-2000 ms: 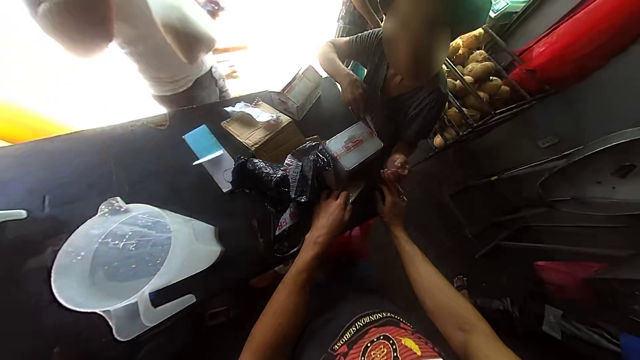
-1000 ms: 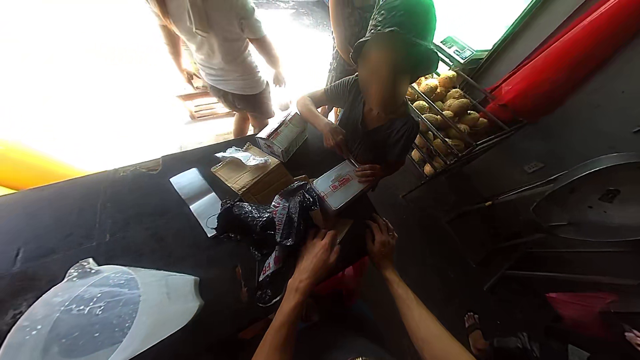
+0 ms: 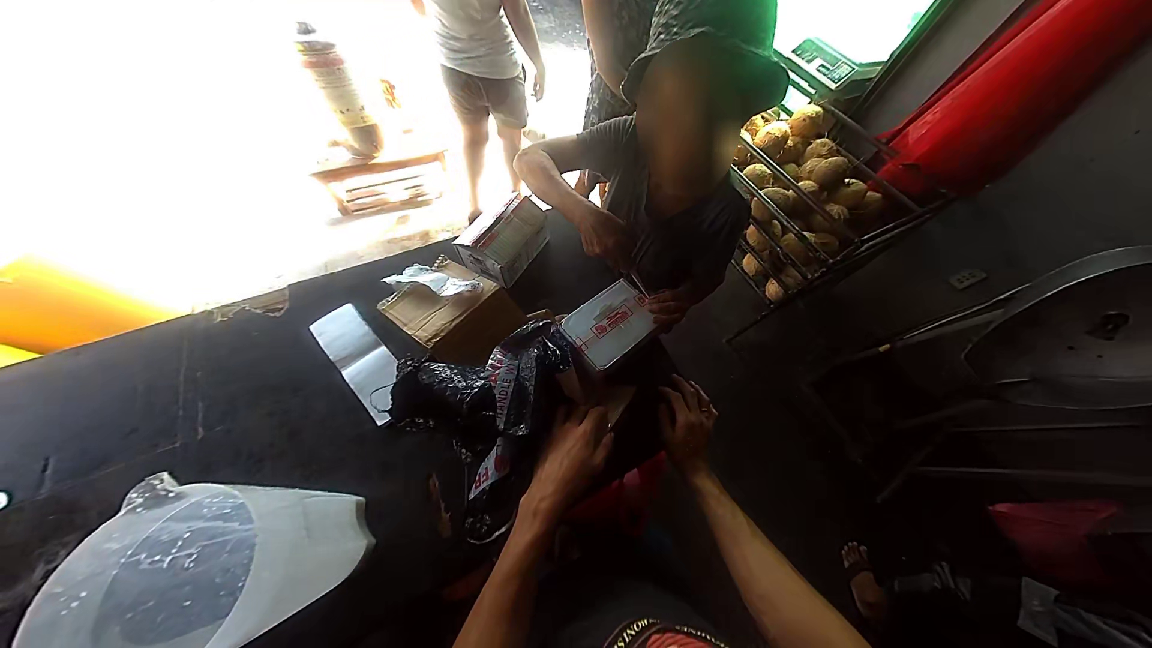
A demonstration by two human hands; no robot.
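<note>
My left hand (image 3: 572, 450) rests with curled fingers at the table's near edge, by a piece of brown cardboard (image 3: 610, 401) and the crumpled black plastic wrap (image 3: 450, 393) with printed tape. Whether it grips the cardboard is hard to tell. Just right of the table edge is my right hand (image 3: 688, 423), fingers bent and a ring on one; nothing shows clearly in it. Beyond both hands, a white box with red print (image 3: 610, 326) is held by another person's hand (image 3: 668, 309), whose other hand is above it near a thin object.
An open cardboard box (image 3: 454, 315) and a white printed carton (image 3: 504, 241) stand on the black table (image 3: 297, 432). A white sheet (image 3: 356, 360) lies beside them. A translucent plastic pitcher (image 3: 306, 558) is at lower left. Coconuts (image 3: 805, 193) fill a metal rack at upper right.
The view has shifted. My right hand, earlier near the other person's hand, is now lower and apart from it. The other person still has the white box.
</note>
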